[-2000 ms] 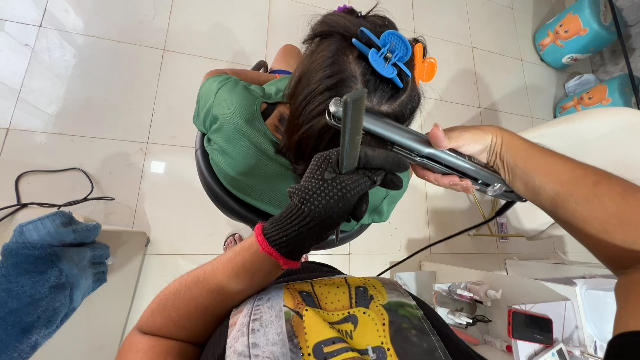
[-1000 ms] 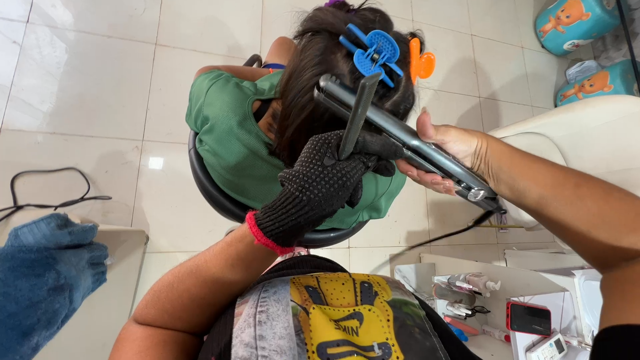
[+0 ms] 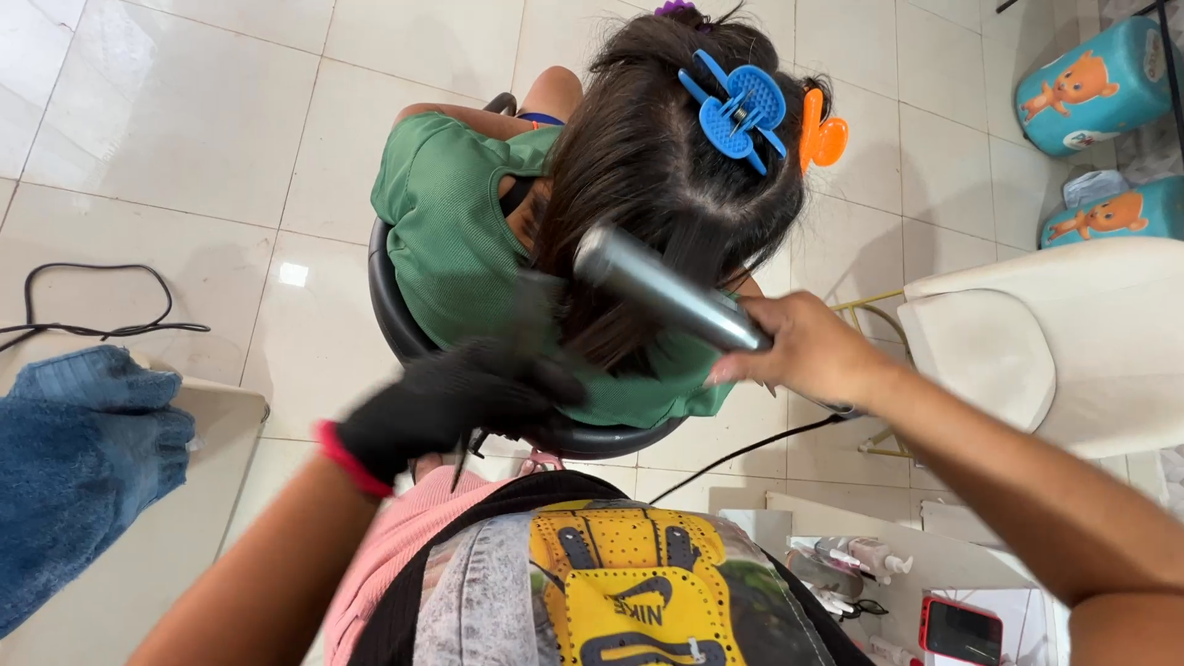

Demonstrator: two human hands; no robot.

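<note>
A seated person in a green shirt (image 3: 444,213) has long dark hair (image 3: 620,166), parted at the crown. A blue claw clip (image 3: 740,109) and an orange claw clip (image 3: 821,131) hold the upper hair. My right hand (image 3: 805,347) grips a grey hair straightener (image 3: 661,282), which lies over the hair at the back of the head; whether hair is between its plates cannot be told. My left hand (image 3: 458,402), in a black glove with a red cuff, is blurred beside the hair's lower left side. It holds a dark comb (image 3: 536,310), also blurred.
The chair's black backrest (image 3: 592,439) curves around the seated person. A black cord (image 3: 740,453) hangs below the straightener. A blue towel (image 3: 83,462) lies at left, near another cord (image 3: 102,326). A white chair (image 3: 1091,342) and a tray with bottles and a phone (image 3: 962,631) are at right.
My left hand with the comb has moved left and down, away from the straightener. Earlier the comb was beside the straightener. The straightener remains in my right hand over the hair.
</note>
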